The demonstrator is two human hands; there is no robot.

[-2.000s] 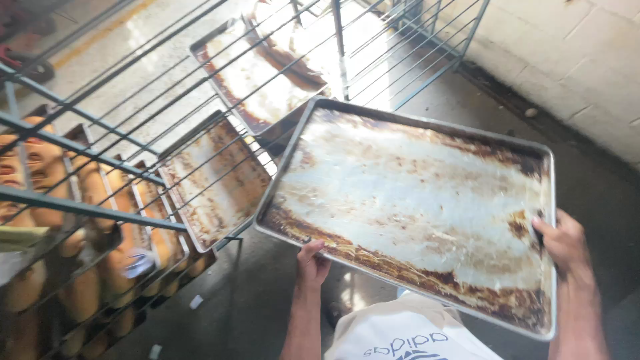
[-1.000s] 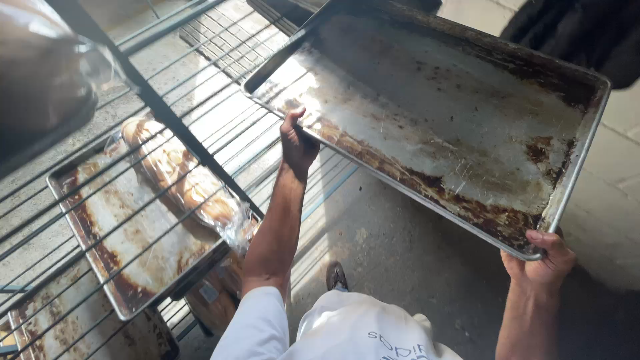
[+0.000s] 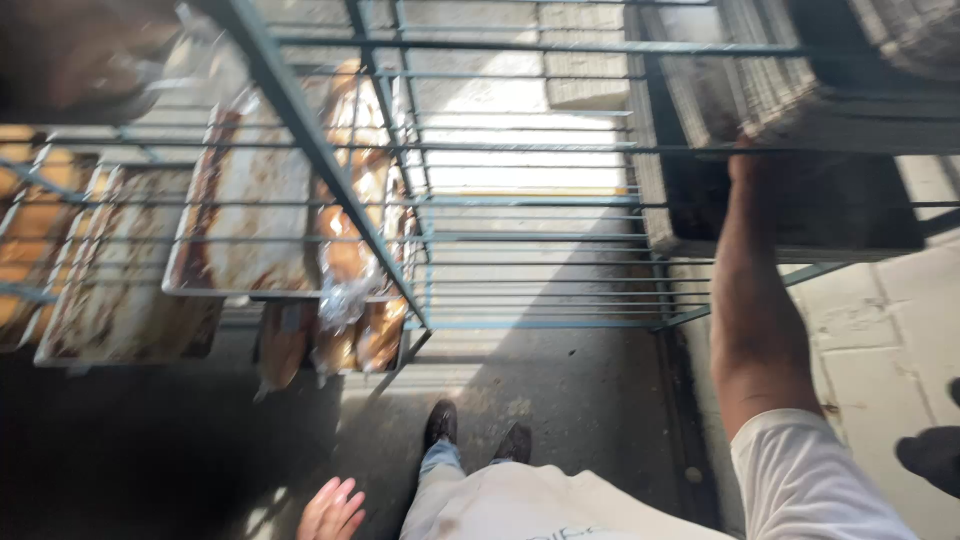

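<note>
My left hand point(image 3: 331, 511) is low at the bottom edge of the head view, holding nothing, its fingers loosely spread. My right arm reaches up at the right, and my right hand point(image 3: 744, 159) is at the near edge of stacked dark sheet pans point(image 3: 795, 199) on the wire rack. Blur and the pans hide its fingers, so its grip cannot be told. A stained metal sheet pan point(image 3: 259, 187) on the left carries long bread loaves in clear plastic point(image 3: 349, 240). Another stained pan point(image 3: 142, 262) lies beside it, lower down.
The green metal rack's post point(image 3: 307, 142) slants across the left, its wire shelves point(image 3: 525, 262) spanning the middle. More bread point(image 3: 37, 217) sits on pans at far left. A blurred dark object point(image 3: 82, 60) fills the top left corner. A block wall point(image 3: 862, 330) stands right; my shoes point(image 3: 442, 424) are on the floor.
Both hands held a stained sheet pan before; my left hand has let go and dropped low. My right hand has moved up to the stacked pans. The view has shifted.
</note>
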